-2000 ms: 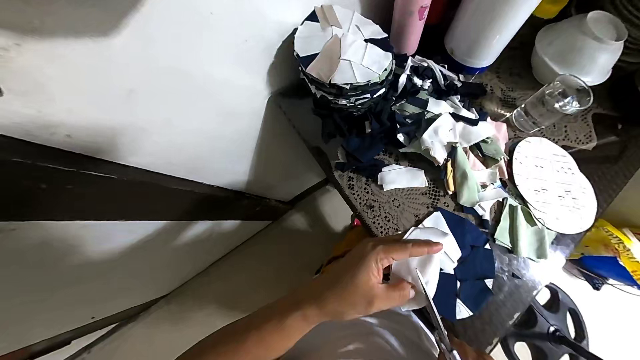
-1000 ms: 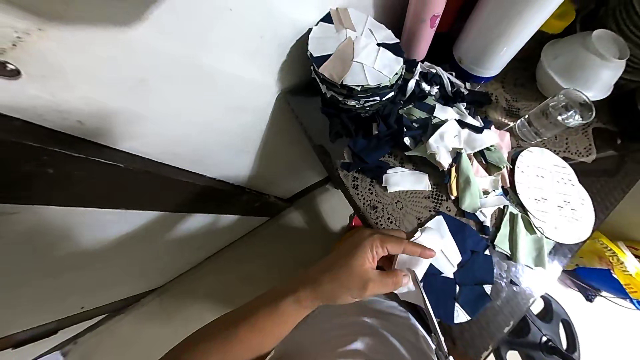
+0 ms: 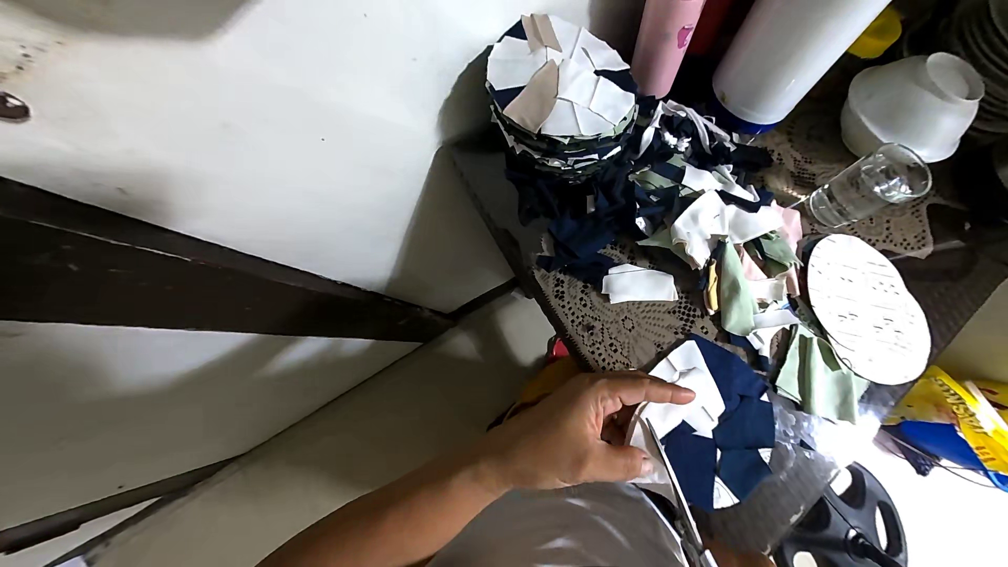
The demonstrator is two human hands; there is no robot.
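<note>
My left hand (image 3: 587, 433) pinches the white fabric edge of a round patchwork piece (image 3: 744, 425) made of navy and white scraps. A pair of scissors (image 3: 679, 500) lies with its blades at that white edge, just below my left fingertips. My right hand (image 3: 736, 554) shows only in part at the bottom edge, at the scissors' handle end; most of it is out of frame. A white cloth scrap (image 3: 639, 284) rests on the lace cover above. Farther back stands a tall stack of similar round patchwork pieces (image 3: 571, 87).
Fabric scraps (image 3: 736, 287) are heaped beside round paper patterns (image 3: 866, 311). Behind are a drinking glass (image 3: 870, 185), white bowls (image 3: 909, 106), a pink bottle (image 3: 665, 43) and a white cylinder (image 3: 795, 55). A black wheel-like object (image 3: 846, 520) sits lower right; a wall (image 3: 299, 134) is at left.
My left hand stays at the white fabric edge. The scissor blades have shifted slightly along that edge, and the view has moved a little.
</note>
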